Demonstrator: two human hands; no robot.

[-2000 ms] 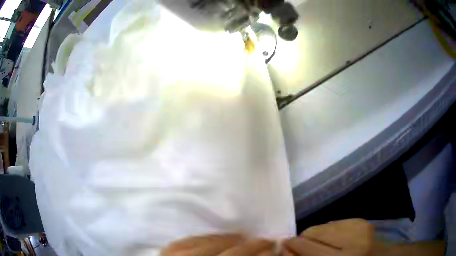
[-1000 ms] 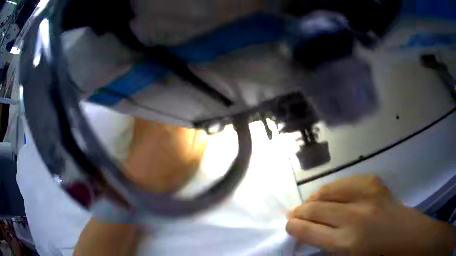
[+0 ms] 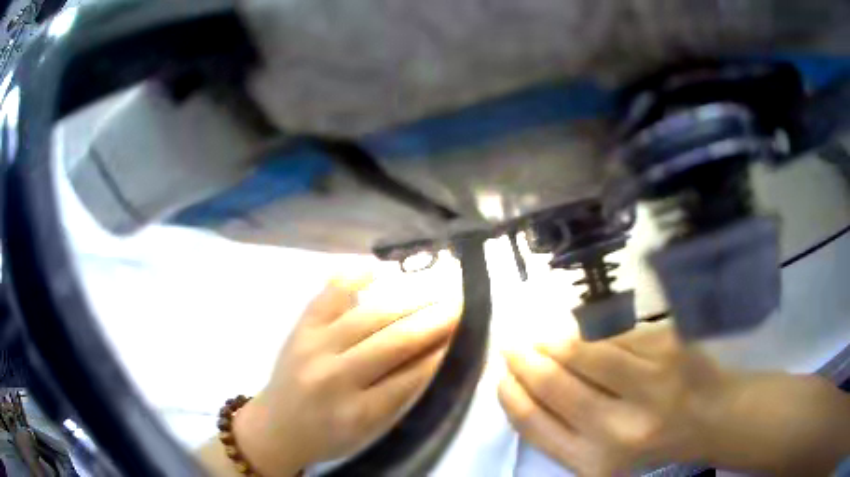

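White fabric [image 3: 149, 326] lies under the machine head and is overexposed near the needle area. My left hand [image 3: 359, 373], with a brown bead bracelet at the wrist, is on the fabric left of the needle area; its fingertips are lost in glare and partly behind a dark curved bar. My right hand [image 3: 606, 391] is right of the bar, fingers bent together at the fabric near its right edge. The glare hides whether either hand pinches the cloth.
The sewing machine head [image 3: 466, 102] with a blue stripe fills the top, very close. Grey tension knobs [image 3: 718, 270] hang at the right. A dark curved frame [image 3: 28, 242] runs down the left side. Pale machine bed shows at the far right.
The view has moved in closer to the machine head. My left hand now shows on the fabric beside the needle area. My right hand has moved slightly left, beside the curved bar.
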